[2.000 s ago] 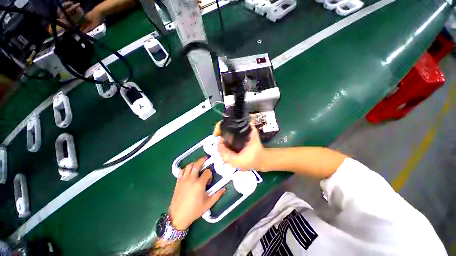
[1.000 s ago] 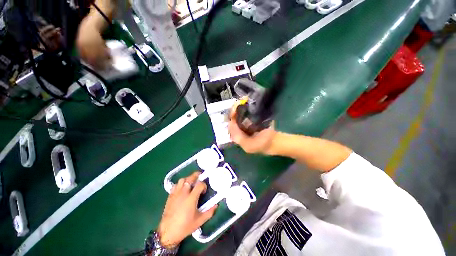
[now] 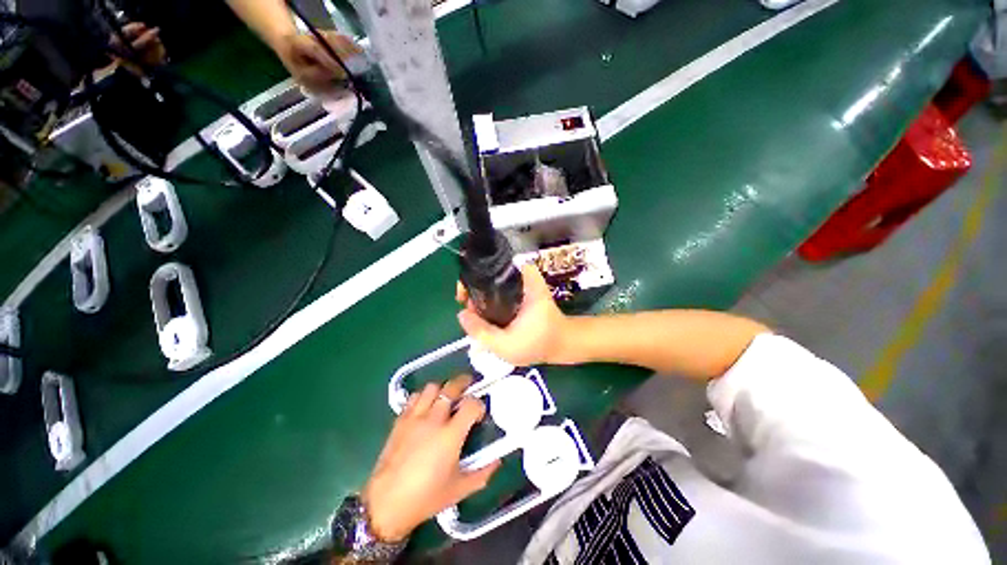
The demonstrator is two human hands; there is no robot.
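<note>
Three white loop-shaped housings (image 3: 550,458) lie side by side on the green surface in front of me, round discs toward the right. My left hand (image 3: 425,455) lies over their loops and holds them down. My right hand (image 3: 517,326) is closed around the black electric screwdriver (image 3: 491,276), held upright over the disc of the farthest housing. The screwdriver tip is hidden behind my hand. The white screw feeder (image 3: 552,210) stands just beyond, with a dark open hopper and small brassy parts on its front ledge.
A grey metal upright (image 3: 414,99) stands left of the feeder. More white housings (image 3: 179,318) lie on the green belt (image 3: 276,408) at left. Another person's hand (image 3: 320,61) is over housings at the top. A red stool (image 3: 894,182) is at right.
The screwdriver in my right hand has moved from the feeder back over the farthest housing. My left hand stays on the housings. The other person's hand has moved, and more housings lie grouped beneath it.
</note>
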